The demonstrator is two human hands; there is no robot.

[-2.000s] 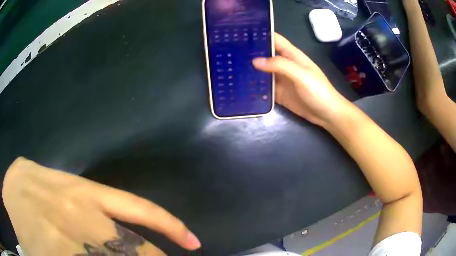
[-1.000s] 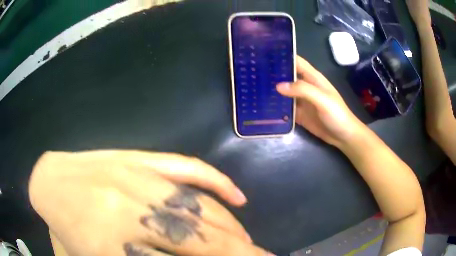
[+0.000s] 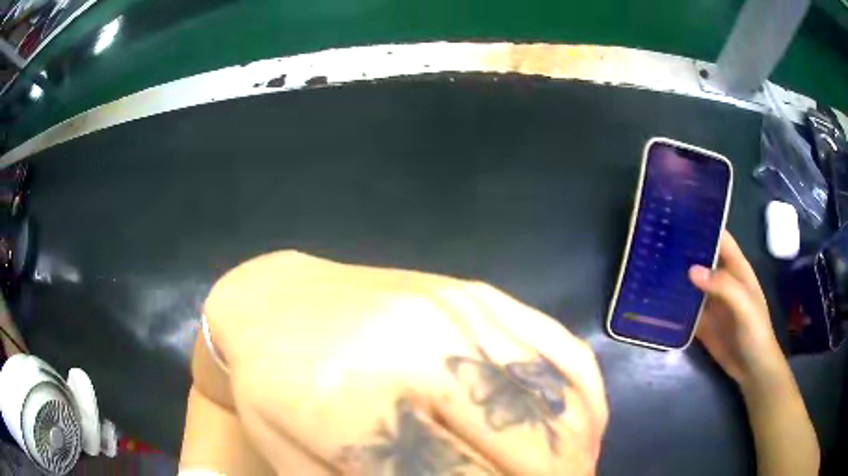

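Note:
The smartphone (image 3: 671,244), with a pale rim and a lit dark blue screen showing rows of small text, is at the right, slightly tilted. My right hand (image 3: 735,302) grips its right edge, thumb over the screen and the other fingers hidden behind it. My left hand (image 3: 400,363) is large and near the camera at the bottom centre, its tattooed back facing up. Its fingers are hidden or cut off by the lower edge, so I cannot tell whether it holds anything.
The dark bench (image 3: 418,177) ends at a worn pale rail (image 3: 390,70) before the green conveyor (image 3: 353,33). A white earbud case (image 3: 782,230), clear bag (image 3: 790,167) and dark tin (image 3: 811,307) are at the right. A white fan (image 3: 51,428) is at the lower left.
The view has swung left, so the phone, case and tin show farther right and the fan has appeared. My left hand has moved toward the centre, its fingers no longer visible. My right hand still grips the phone.

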